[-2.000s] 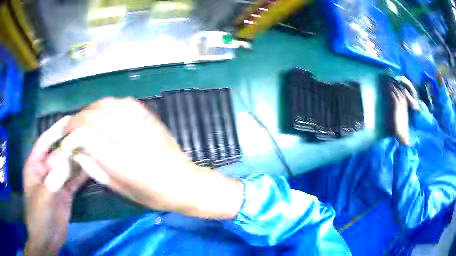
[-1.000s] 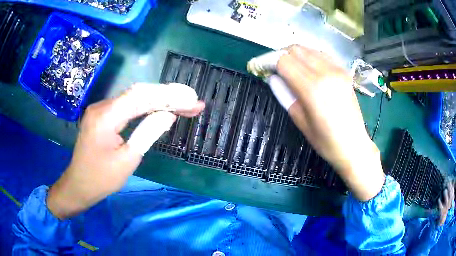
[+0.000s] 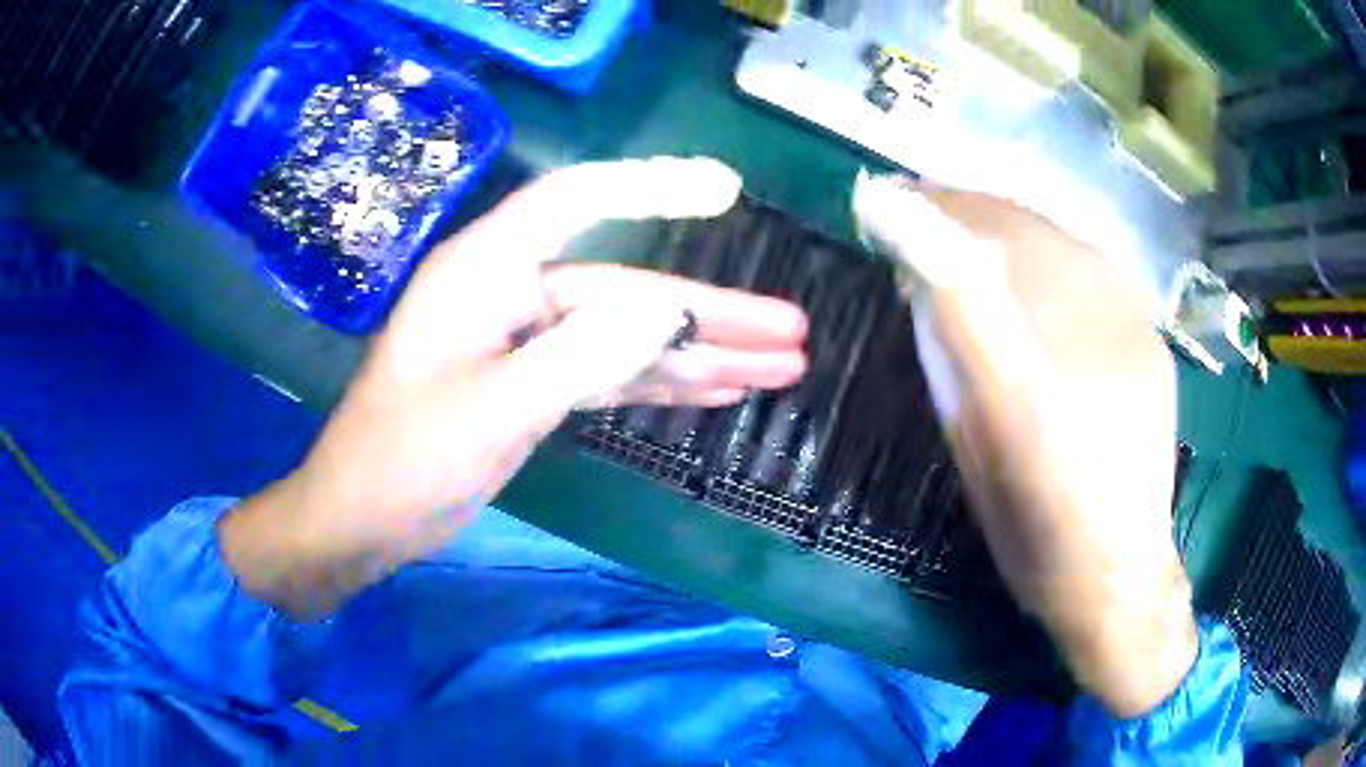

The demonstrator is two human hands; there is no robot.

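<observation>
Black ribbed plastic housings (image 3: 779, 468) lie side by side in a row on the green mat, partly hidden under both hands. My left hand (image 3: 450, 360) is above the row's left part, with whitish covers on fingertips. A small dark shiny metal part (image 3: 685, 328) shows at its thumb tip, against the fingers. My right hand (image 3: 1056, 405) is over the row's right part, back of the hand up, fingers pointing away and close together. Its fingertips are blurred, and whether it holds anything is hidden.
A small blue bin (image 3: 492, 132) of silver metal parts is at the left. A large blue tray (image 3: 611, 53) is behind it. The pale machine plate (image 3: 817, 83) carries cream-yellow blocks (image 3: 1184, 113). A yellow light-curtain bar (image 3: 1311, 354) and more black housings (image 3: 1291, 592) are at the right.
The view has swung left since the earlier frames, bringing the blue bin into sight. Over the last second my left hand has moved nearer my right hand, its fingers now spread.
</observation>
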